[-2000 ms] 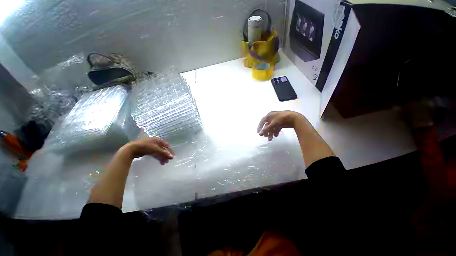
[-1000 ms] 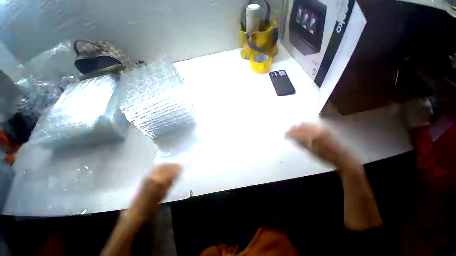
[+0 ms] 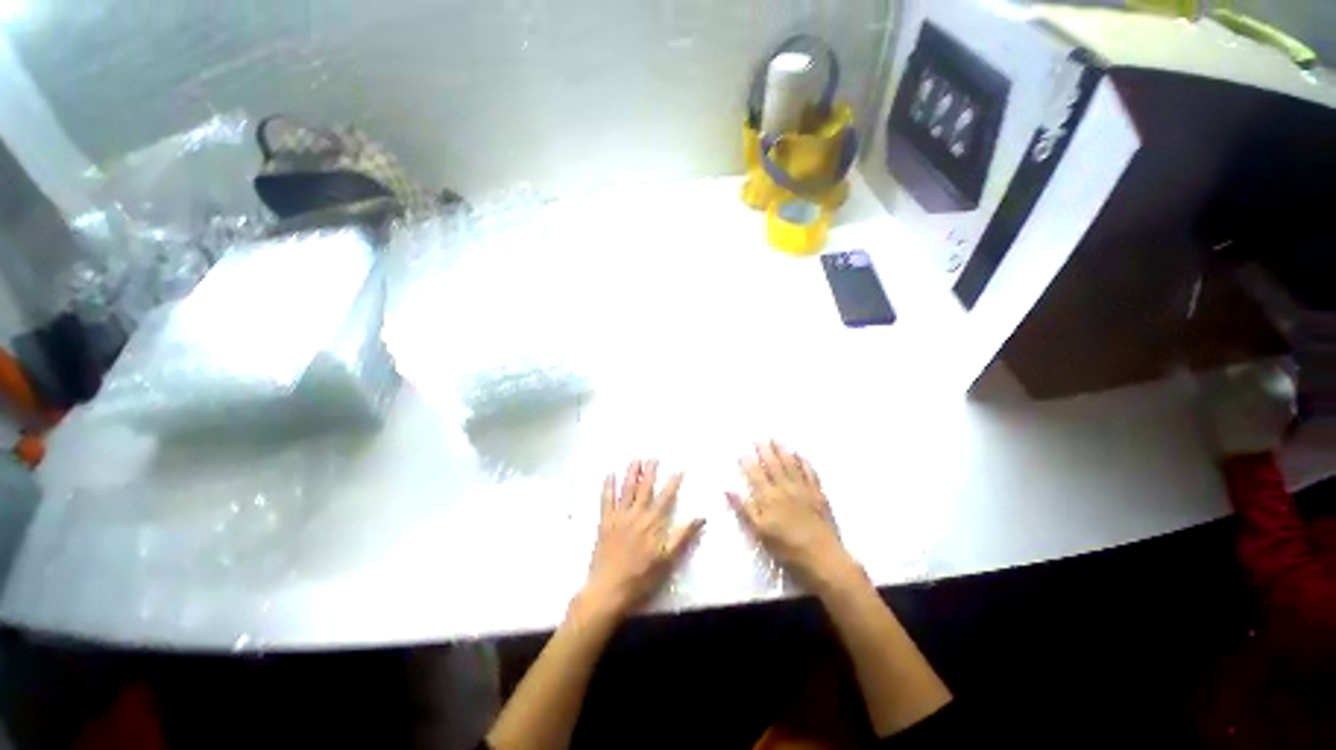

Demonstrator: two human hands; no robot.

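Note:
My left hand (image 3: 637,531) and my right hand (image 3: 787,513) lie palm down on the white table (image 3: 908,469) near its front edge, side by side with a gap between them. The fingers of both are spread. Clear shiny film seems to lie under or around them, but glare hides its outline. The clear tray stack (image 3: 513,384) stands beyond my left hand, its top washed out by glare. A smoother clear wrapped bundle (image 3: 279,330) lies left of it.
A black phone (image 3: 857,287), yellow tape roll (image 3: 797,227) and yellow holder (image 3: 803,151) are at the back. A large printed box (image 3: 1011,205) stands at the right, with another person's red sleeve (image 3: 1267,513) beside it. A patterned bag (image 3: 325,164) and crumpled clear bags (image 3: 154,242) are back left.
Both hands have moved from apart and raised to close together, flat on the table. The crinkled film seen under them two seconds ago was not visible one second ago. The view has shifted.

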